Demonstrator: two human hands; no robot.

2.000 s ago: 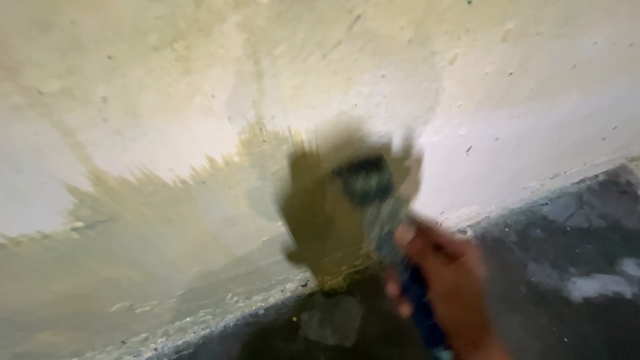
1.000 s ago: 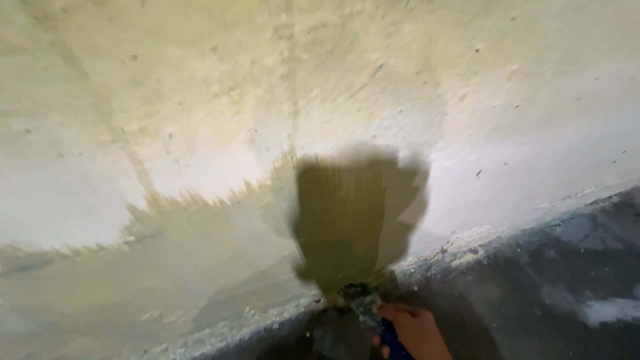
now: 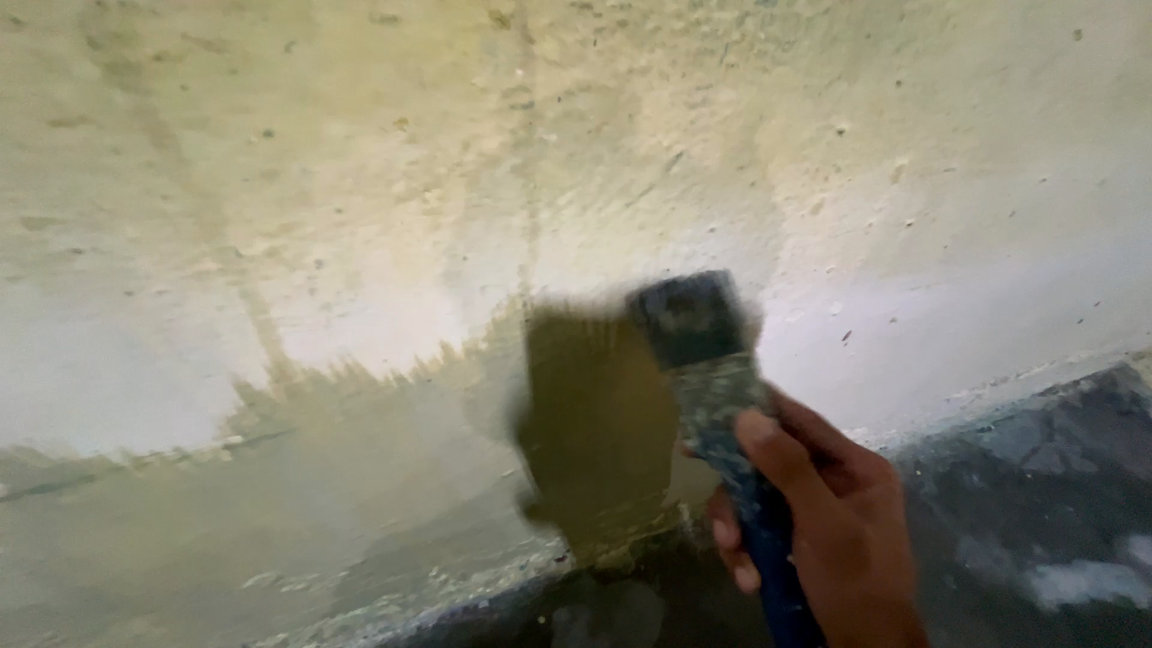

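My right hand [image 3: 832, 513] grips a paintbrush [image 3: 715, 387] by its dark blue handle, at the lower right of the head view. The brush has dark bristles and a ferrule crusted with paint; its bristles point up at the wall [image 3: 630, 180]. Whether they touch it cannot be told. Left of the brush, a greenish, darker coat with a ragged upper edge [image 3: 360, 450] covers the low part of the pale wall. A dark shadow falls on the wall just left of the bristles. My left hand is not in view.
A dark floor [image 3: 1017, 504] with whitish smears meets the wall along a slanting, rough edge [image 3: 450, 594]. Small pits, bumps and faint vertical streaks mark the wall above the coat.
One second ago the brush was low at the foot of the wall; my right hand has since raised it up the wall.
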